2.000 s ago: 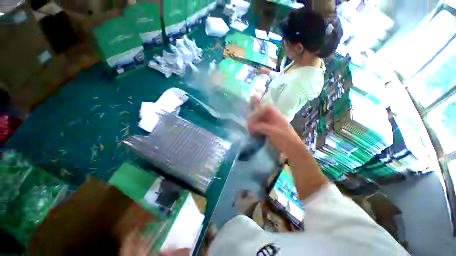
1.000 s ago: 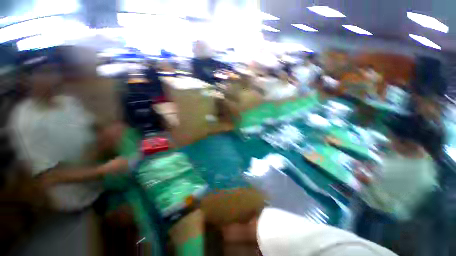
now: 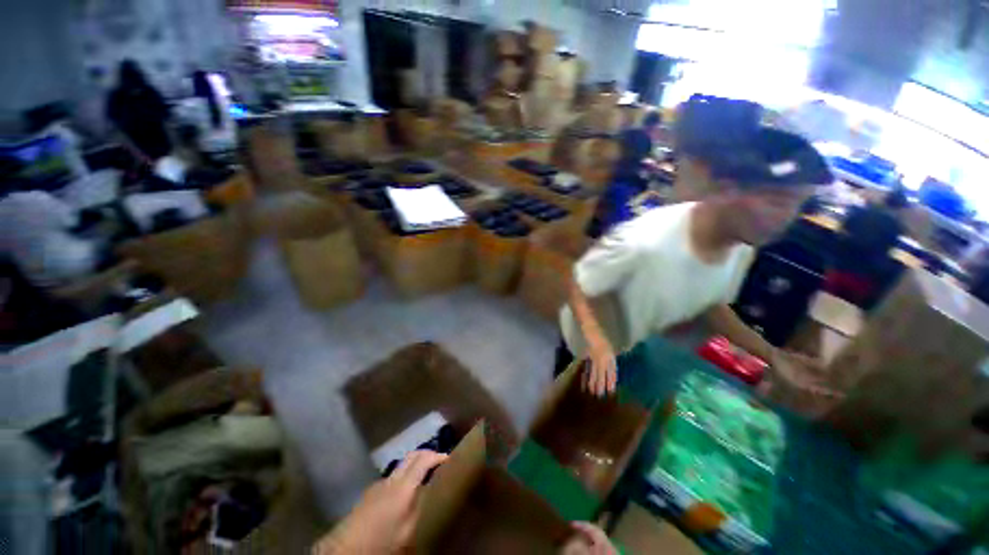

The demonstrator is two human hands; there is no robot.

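An open colour box (image 3: 504,515), plain brown inside, stands at the bottom centre, cut off by the lower edge. My left hand (image 3: 385,507) grips its raised left flap, thumb and fingers on the cardboard. My right hand (image 3: 589,539) is at the box's right side, mostly cut off by the lower edge; its grip is unclear. Just beyond stands another open box (image 3: 596,439), brown inside, beside a green panel (image 3: 553,479). The other worker's hand is at its far edge. Small green-looking packets (image 3: 718,444) lie heaped in a tray to the right.
Another worker (image 3: 662,271) leans over the table (image 3: 819,477) ahead. A red object (image 3: 732,359) lies behind the tray. A large brown carton (image 3: 922,347) is at right. On the floor stand an open carton (image 3: 418,396), a bin-like carton (image 3: 212,455) and cartons of black products (image 3: 521,211).
My view has swung far left, from the ribbed stack to the floor cartons and the neighbouring worker. My left hand now shows clearly on the box flap; my right hand is low at the box.
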